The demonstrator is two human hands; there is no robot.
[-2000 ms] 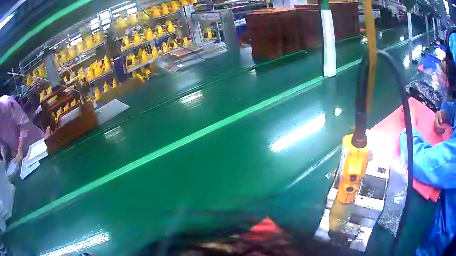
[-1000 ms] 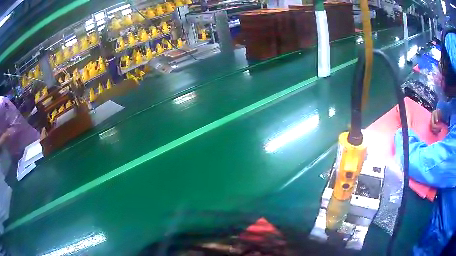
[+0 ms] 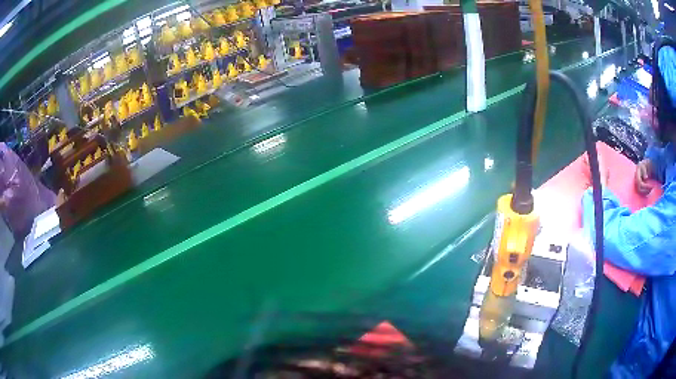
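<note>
A yellow electric screwdriver [image 3: 514,244] hangs upright at the right, tip down over a white-grey screw box [image 3: 525,318] with open compartments. Its black cable [image 3: 591,192] loops down beside it. A corner of a red-pink mat [image 3: 384,337] shows at the bottom edge. A dark blurred shape covers the bottom middle and hides most of the mat. Neither of my hands can be made out in the picture.
A long green surface [image 3: 244,274] with a lighter green line runs across. A clear plastic bag [image 3: 578,296] lies beside the box. At right, a person in a blue sleeve [image 3: 630,233] works at a red-pink mat [image 3: 611,178]. Brown boxes [image 3: 393,50] stand behind; another person is at far left.
The view has shifted slightly, so the screwdriver, box and background appear a little further left. The hand of the person at far left shows differently. No hand of mine has appeared.
</note>
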